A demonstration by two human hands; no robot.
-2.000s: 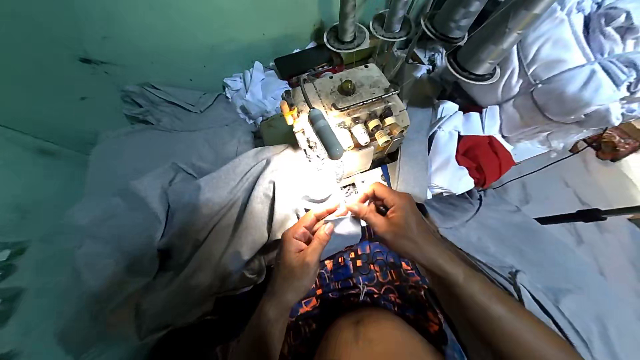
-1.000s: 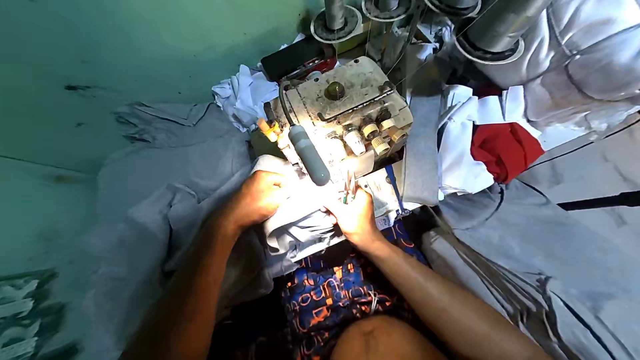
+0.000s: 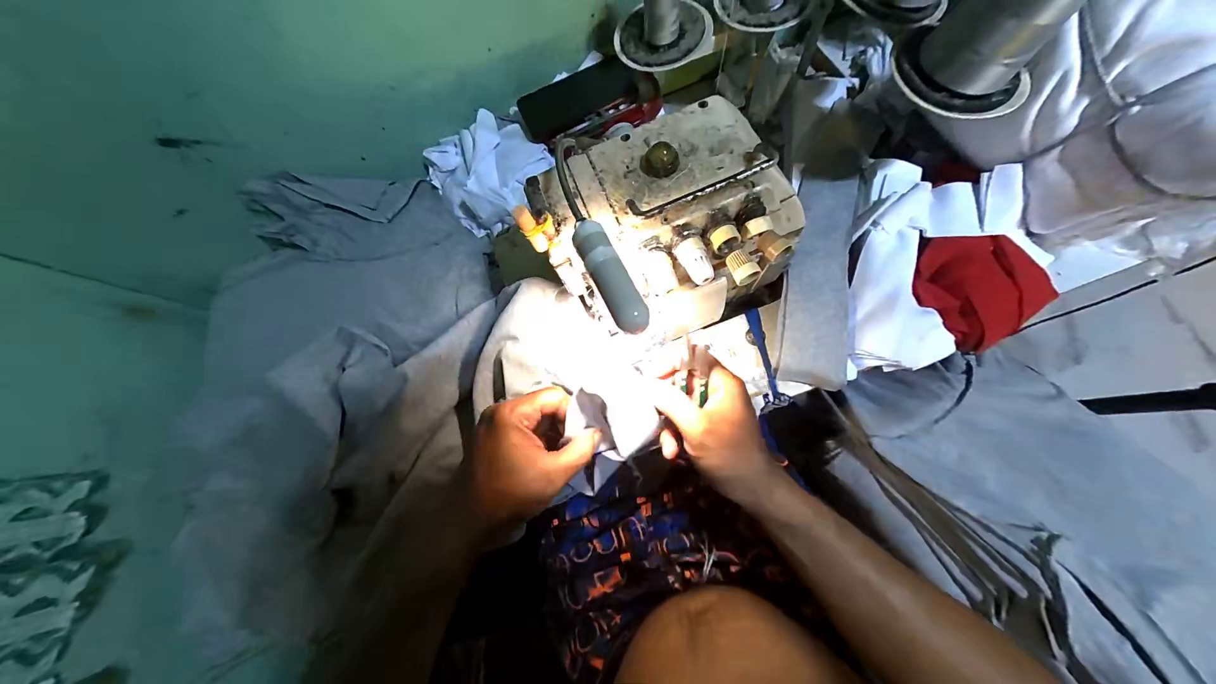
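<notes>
Just in front of an overlock sewing machine (image 3: 703,180), both hands are on a piece of pale grey fabric (image 3: 617,408). My left hand (image 3: 525,451) pinches its left edge between thumb and fingers. My right hand (image 3: 712,418) grips the right side of it, and a small tool with green on it, perhaps thread snips (image 3: 698,388), shows among the fingers. A dark grey lamp (image 3: 613,275) on a bent neck throws glare over the needle area, which hides detail there. Larger grey cloth (image 3: 418,408) lies left of the machine and runs up to it.
Thread stands (image 3: 665,33) rise behind the machine. A dark phone-like object (image 3: 575,98) and crumpled white cloth (image 3: 489,166) lie at its back left. Right of it are white pieces, red fabric (image 3: 983,285) and grey cloth (image 3: 1045,456). A blue strap (image 3: 762,353) hangs near my right hand.
My left hand has moved from beside the needle area down toward my lap and now pinches the fabric's edge. My right hand stays near the machine's front.
</notes>
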